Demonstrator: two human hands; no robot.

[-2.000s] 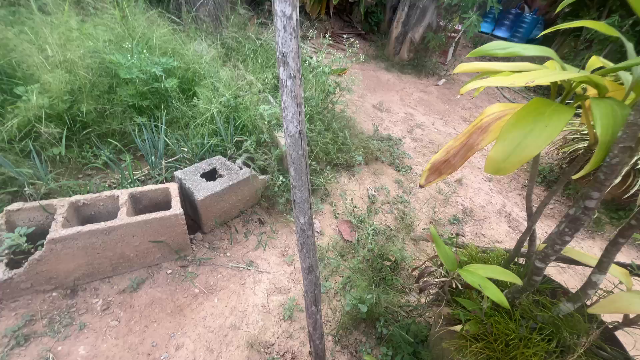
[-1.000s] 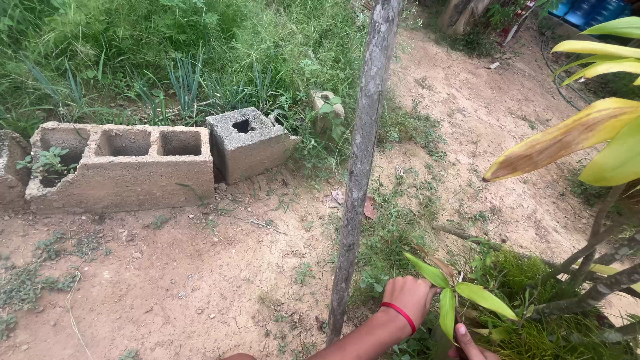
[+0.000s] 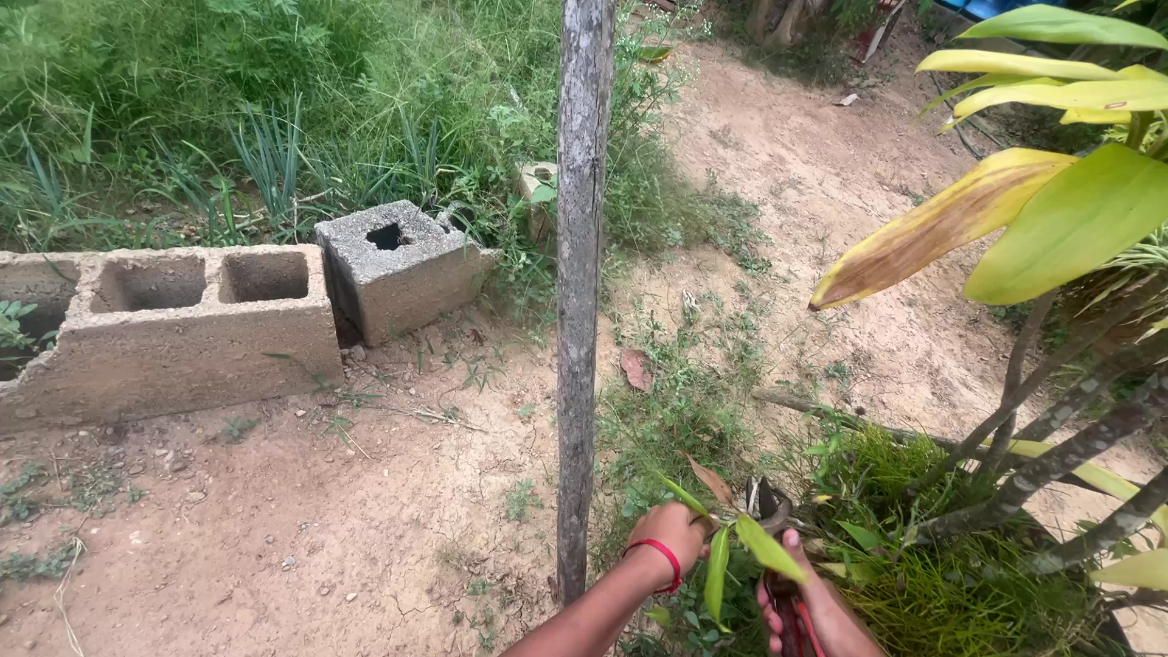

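Note:
My left hand (image 3: 671, 540), with a red band at the wrist, grips the stem of a small leafy shoot (image 3: 719, 564) at the lower middle. Just right of it, my right hand (image 3: 803, 593) holds pruning shears (image 3: 787, 584) with red on the handles. The blades point up beside the shoot's stem and a brown dry leaf (image 3: 712, 481). Leaves partly cover the shears, so whether the blades touch the stem cannot be told.
A weathered wooden post (image 3: 580, 301) stands upright left of my hands. Hollow concrete blocks (image 3: 192, 356) line the grass at left. At right, a plant with a large yellow-brown leaf (image 3: 949, 224) and several bare stems (image 3: 1049, 474) rises from low, grassy growth.
Two seconds ago neither hand was in view. One second ago both hands were at the shoot and no shears showed; now the shears are visible in my right hand.

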